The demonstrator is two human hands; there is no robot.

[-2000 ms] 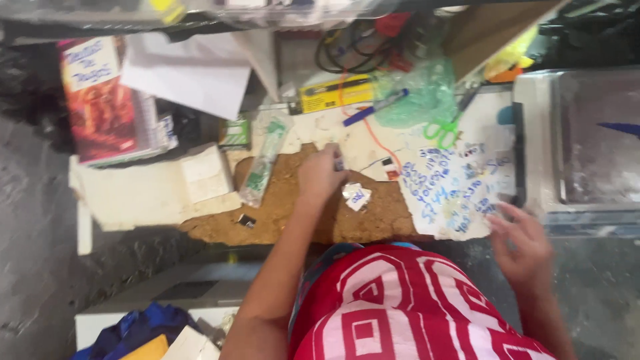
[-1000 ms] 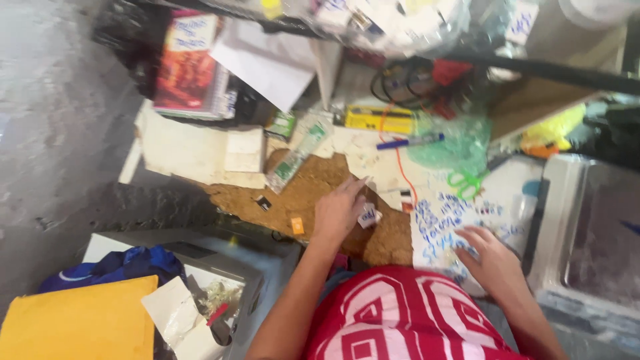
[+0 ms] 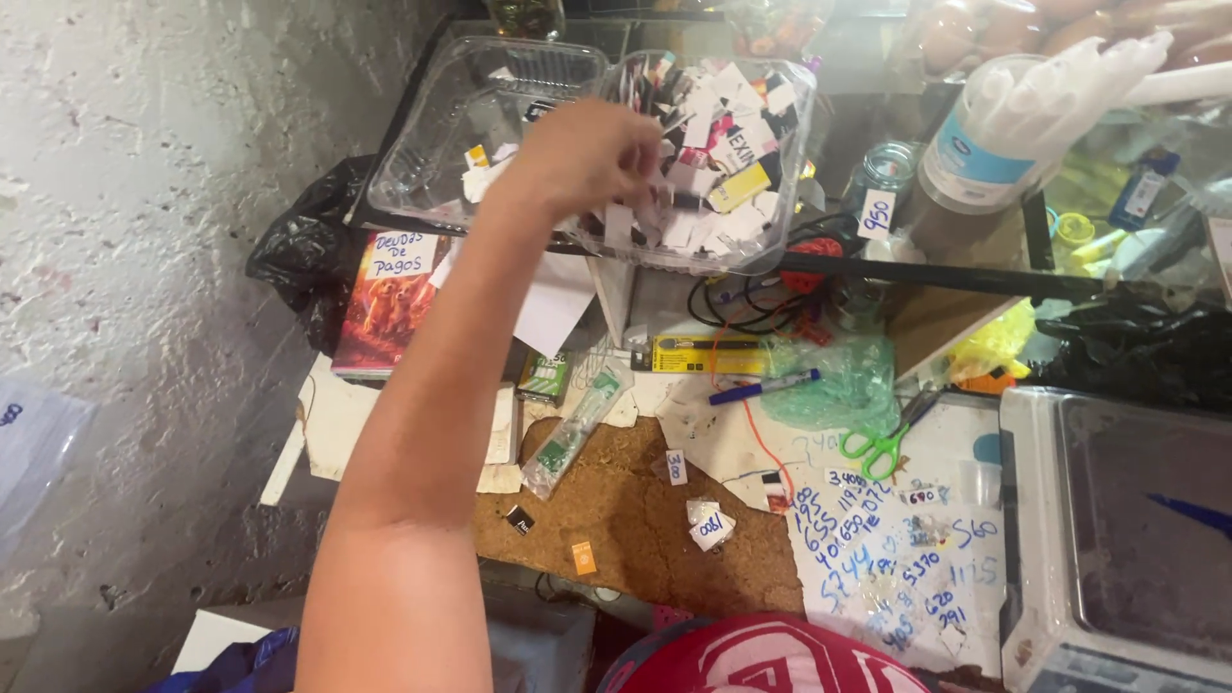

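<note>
My left hand (image 3: 602, 159) reaches over a glass shelf, its fingers bent down at the left part of a clear plastic container (image 3: 791, 183) full of cut card and paper pieces (image 3: 717, 144). Blur and the hand itself hide whether a piece is between the fingertips. Beside it lies a second clear plastic tray (image 3: 414, 144) with a few scraps. Below, on the worn brown tabletop (image 3: 626, 491), are a small orange card piece (image 3: 583, 557), a black one (image 3: 520, 520) and small white tags with handwritten figures (image 3: 710, 525). My right hand is out of view.
Green-handled scissors (image 3: 876, 448), a blue pen (image 3: 763, 386), a yellow package (image 3: 707, 353) and a green plastic bag (image 3: 837, 380) lie on the table. A scale-like appliance (image 3: 1020, 539) stands at right. The shelf's black edge (image 3: 924, 274) crosses above; a rough wall (image 3: 173, 241) is at left.
My left hand has moved from the brown tabletop up to the container on the shelf. My right hand has left the view, which has shifted toward the shelf.
</note>
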